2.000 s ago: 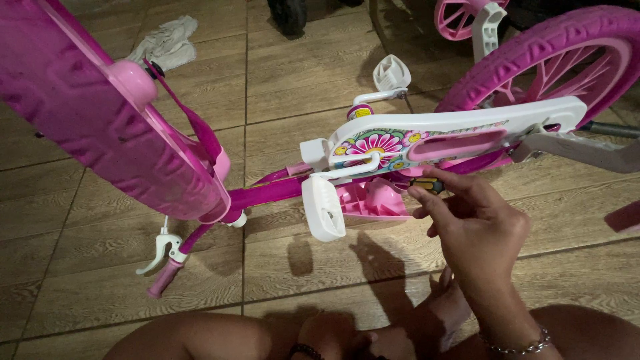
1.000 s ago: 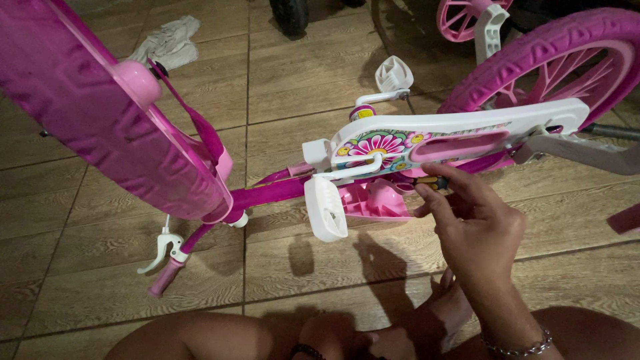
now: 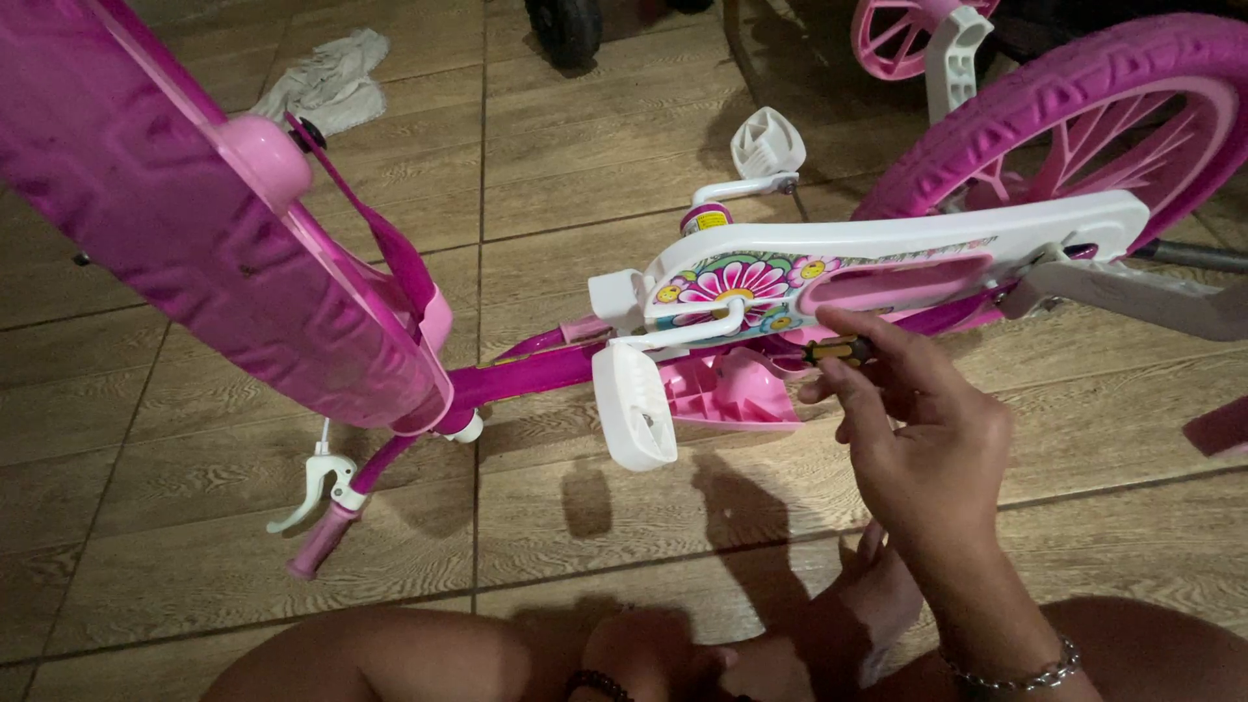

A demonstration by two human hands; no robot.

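A pink and white child's bicycle lies tipped over, with its white chain guard [image 3: 907, 234] bearing a flower print. My right hand [image 3: 916, 419] is just below the guard, its thumb and fingers at the yellow-and-black handle of a screwdriver [image 3: 837, 351]. The tool points left, alongside the magenta frame; its tip is hidden. A pink plastic part [image 3: 726, 395] shows beneath the frame. To its left is a white pedal [image 3: 634, 405] on a white crank. My left hand [image 3: 629, 648] is low between my legs, dark and partly cut off, so its fingers cannot be made out.
The front wheel [image 3: 195, 214] rises at the left, above a handlebar grip [image 3: 322, 541] and white brake lever [image 3: 317, 492]. The rear wheel [image 3: 1053, 127] is at the upper right, near a small pink wheel [image 3: 892, 39]. A pale cloth [image 3: 331, 83] lies on the tiled floor.
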